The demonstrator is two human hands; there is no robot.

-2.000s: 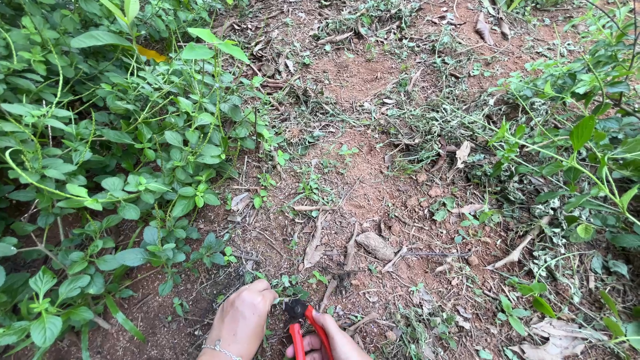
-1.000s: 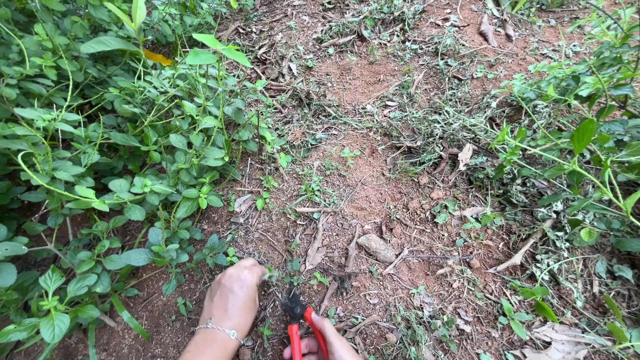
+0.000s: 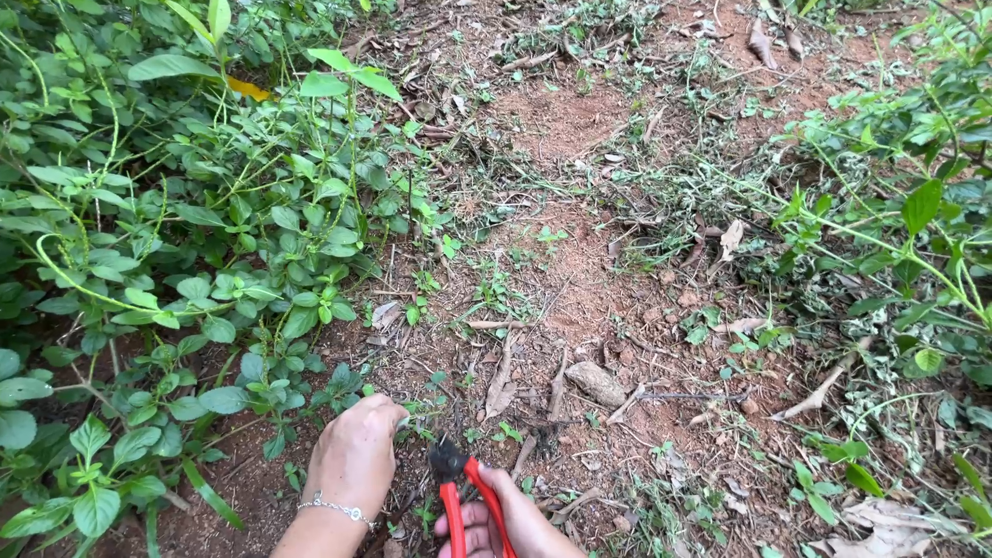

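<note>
My left hand [image 3: 354, 457], with a silver bracelet at the wrist, is closed at the bottom centre-left, its fingertips pinching a small green weed [image 3: 422, 409]. Just right of it, my right hand [image 3: 504, 519] grips red-handled pruning shears [image 3: 470, 488]. Their dark metal head points up and left, close to the left fingertips and beside the weed. The handles are spread apart somewhat. The weed's lower end is partly hidden by the left hand.
Dense leafy plants [image 3: 225, 225] fill the left side. Reddish soil bears dry leaves, twigs, cut grass and a stone-like lump [image 3: 595, 384]. Green branches [image 3: 914, 248] reach in from the right, above a large dry leaf [image 3: 883, 527].
My left hand has moved away from the shears since two seconds ago, when the two were closer together. The shears stay in my right hand.
</note>
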